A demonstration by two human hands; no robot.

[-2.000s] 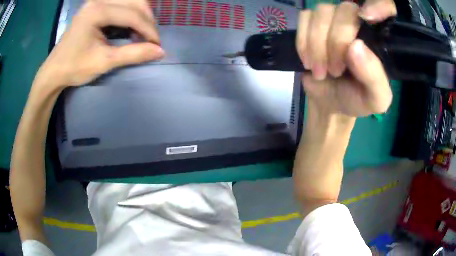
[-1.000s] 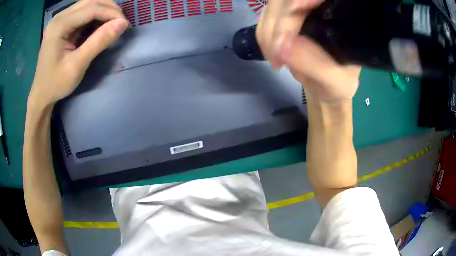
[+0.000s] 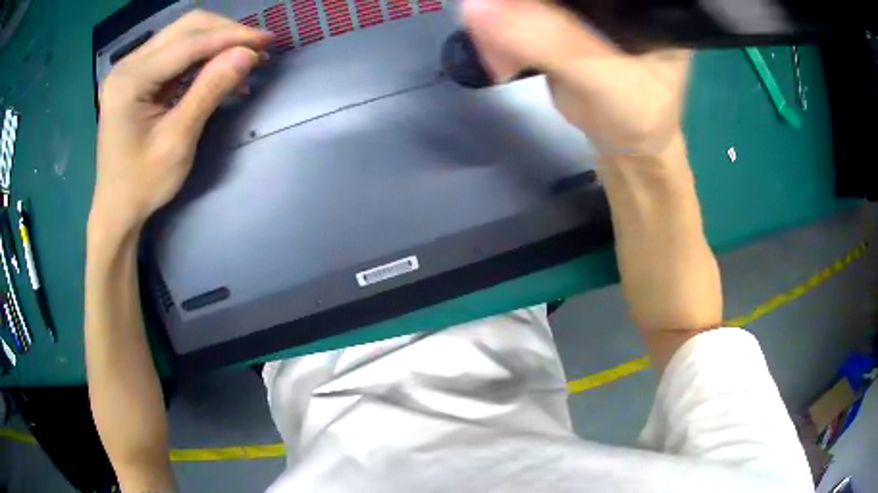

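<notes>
The grey laptop lies upside down with its bottom cover [image 3: 385,173] facing up, a white barcode label [image 3: 387,271] near its front edge. My right hand [image 3: 597,91] is closed around the black electric screwdriver [image 3: 464,60], whose nose is over the seam at the upper right of the cover. The bit tip is hidden, so contact with a screw cannot be told. My left hand [image 3: 159,116] is over the cover's upper left, thumb and forefinger close together; a tiny thing may be between them. A small dark dot shows on the seam below.
The green bench mat [image 3: 674,231] surrounds the black pad [image 3: 250,351] under the laptop. A green pry tool [image 3: 773,87], a thin silver tool [image 3: 798,77] and a tiny white sticker [image 3: 732,153] lie right. Pen-like tools [image 3: 32,255] lie left.
The laptop appears rotated slightly and shifted right as the view moved. The screwdriver nose has moved left along the seam from two seconds ago. My left hand has moved left of the red slots.
</notes>
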